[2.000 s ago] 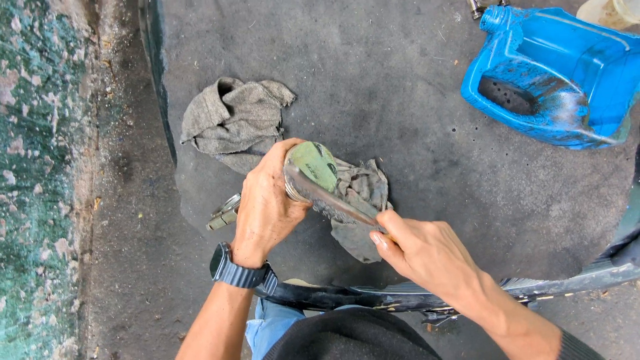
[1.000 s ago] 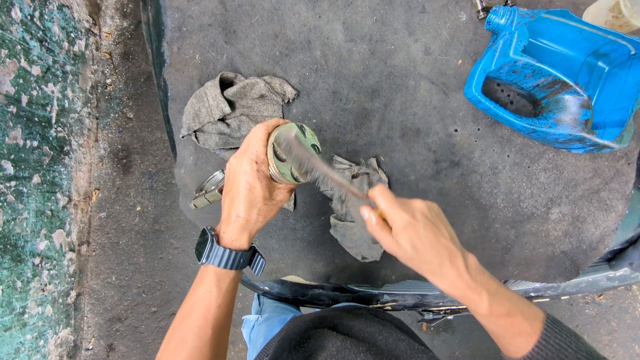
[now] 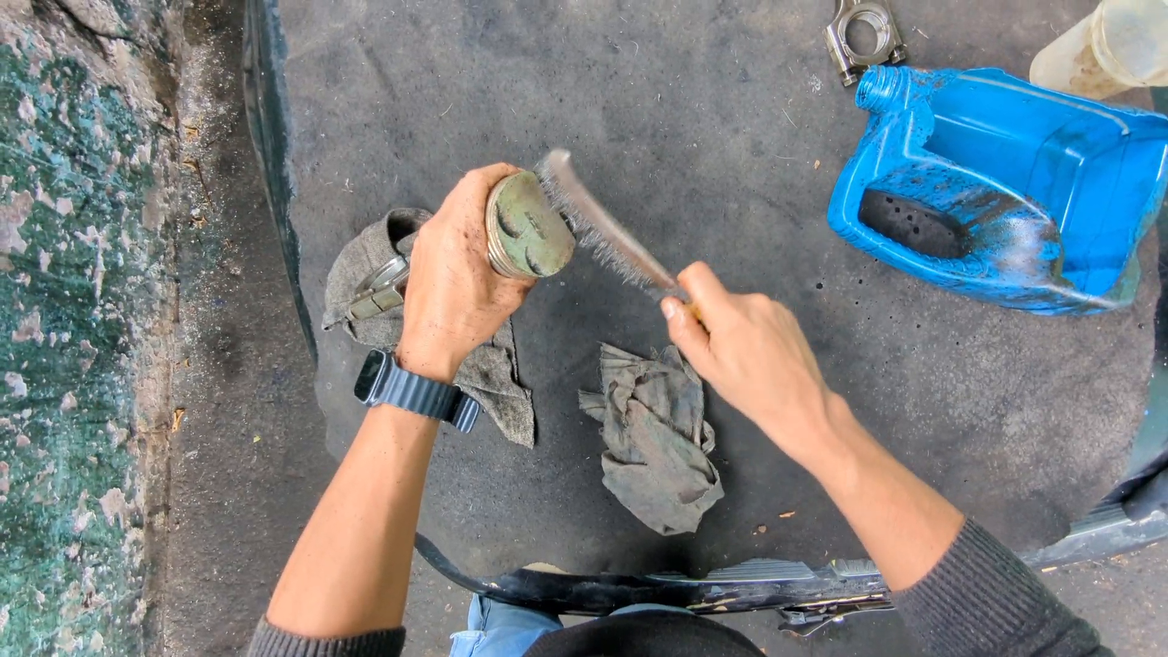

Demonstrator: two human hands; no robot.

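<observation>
My left hand (image 3: 461, 274) grips an engine piston (image 3: 531, 228) by its side, the greenish, stained crown with its curved recesses facing up and to the right. Ring grooves show along the piston's edge. From under the wrist side of this hand a metal connecting rod end (image 3: 379, 290) sticks out to the left. My right hand (image 3: 744, 351) is closed on the handle of a wire brush (image 3: 607, 228). The brush's bristles face the piston crown just to its right; whether they touch it cannot be told. The brush head is slightly blurred.
Grey rags lie below the hands, one (image 3: 493, 388) under the left hand and another (image 3: 657, 447) near the middle. A cut-open blue plastic jug (image 3: 995, 192) stands at right, beside a connecting rod end (image 3: 862, 36) and a translucent container (image 3: 1095, 50). A worn green wall (image 3: 64, 365) borders the left.
The wire brush, earlier over the piston crown, is now at its right edge. The piston's crown has tilted toward the right. Both hands keep their holds.
</observation>
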